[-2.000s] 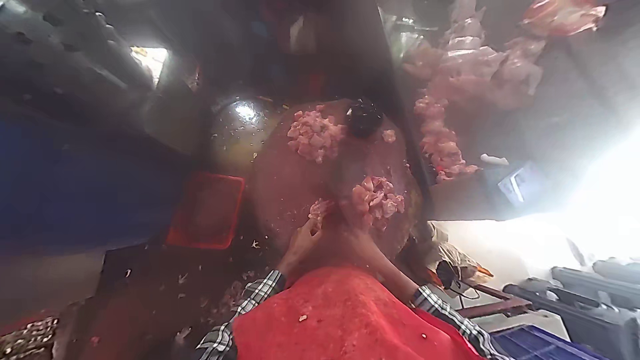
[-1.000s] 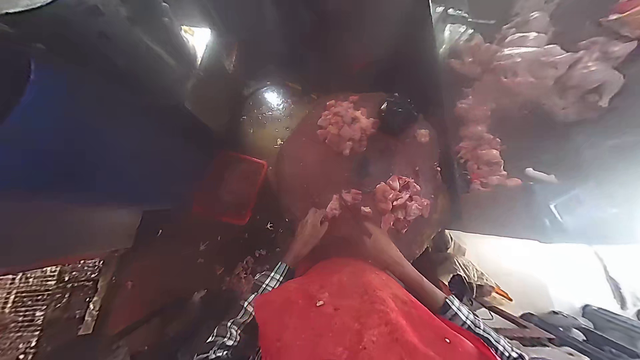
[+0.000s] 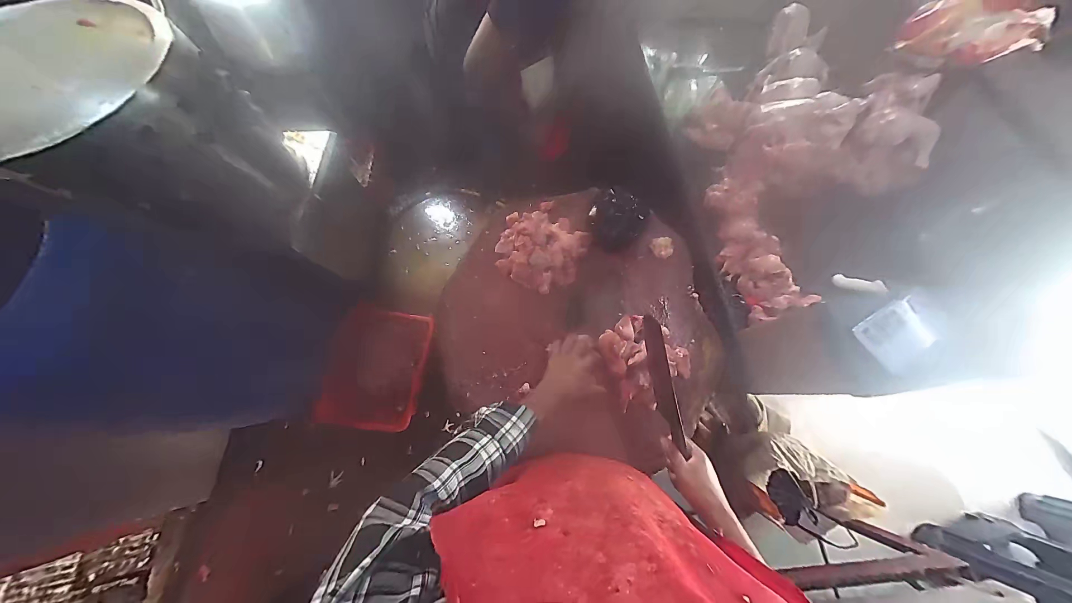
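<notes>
My right hand (image 3: 688, 469) is closed around the handle end of a dark-bladed knife (image 3: 663, 381). Its blade lies over a pile of cut raw meat (image 3: 624, 347) on the right of a round chopping block (image 3: 494, 335). At the left edge of that pile is my left hand (image 3: 574, 364), its fingers on or close to the meat; whether it grips a piece cannot be seen. Farther back on the block is a second pile of meat pieces (image 3: 540, 249), beside a black bundle (image 3: 618, 216) and a small yellowish piece (image 3: 662, 246).
A red plastic tray (image 3: 377, 368) and a round pan holding liquid (image 3: 431, 243) adjoin the block's left side. Raw poultry (image 3: 804, 134) and a clear plastic container (image 3: 894, 335) lie on the counter at right. Another person's arm (image 3: 494, 59) shows at the top.
A knife is now in my right hand, which held none in the earlier frames. My left hand has moved toward the right-hand pile, and the small pieces that lay beside it have left that spot.
</notes>
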